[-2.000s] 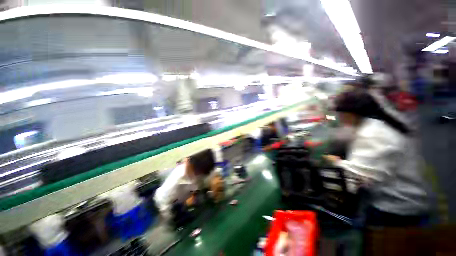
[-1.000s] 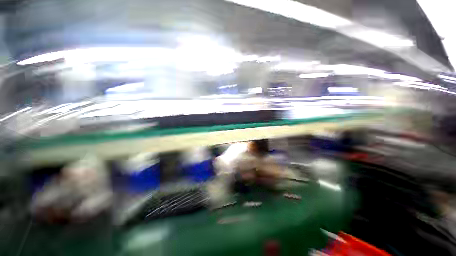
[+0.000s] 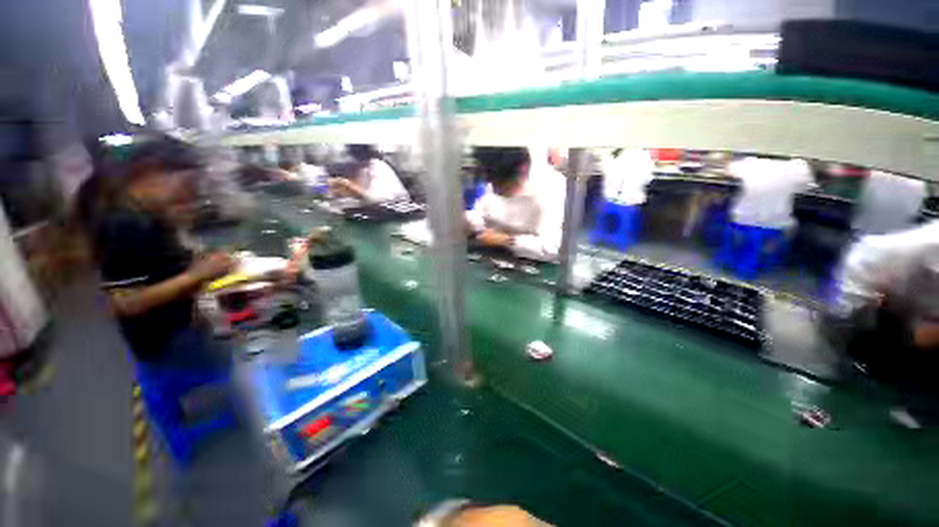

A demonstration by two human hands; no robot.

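A small rounded, skin-toned shape shows at the bottom edge, cut off and blurred. It is probably part of my left hand (image 3: pixel 484 515); its fingers and anything it holds are hidden. My right hand is not in view. The blue-and-white machine (image 3: pixel 345 381) stands nearest, left of centre, with a red display on its front. A clear cylinder with a dark top and dark base (image 3: pixel 335 288) stands on it. A small white-and-dark module (image 3: pixel 538 351) lies on the green belt, and another module (image 3: pixel 813 416) lies farther right.
A metal post (image 3: pixel 445 226) rises beside the machine. A black parts tray (image 3: pixel 674 299) lies across the belt. A person in black (image 3: pixel 149 247) sits at left on a blue stool (image 3: pixel 185 396). People in white work across the belt and at right.
The view has swung left from the red bin and black racks, which are out of view. The blue-and-white machine, the post and the person in black have come in. The picture is less blurred.
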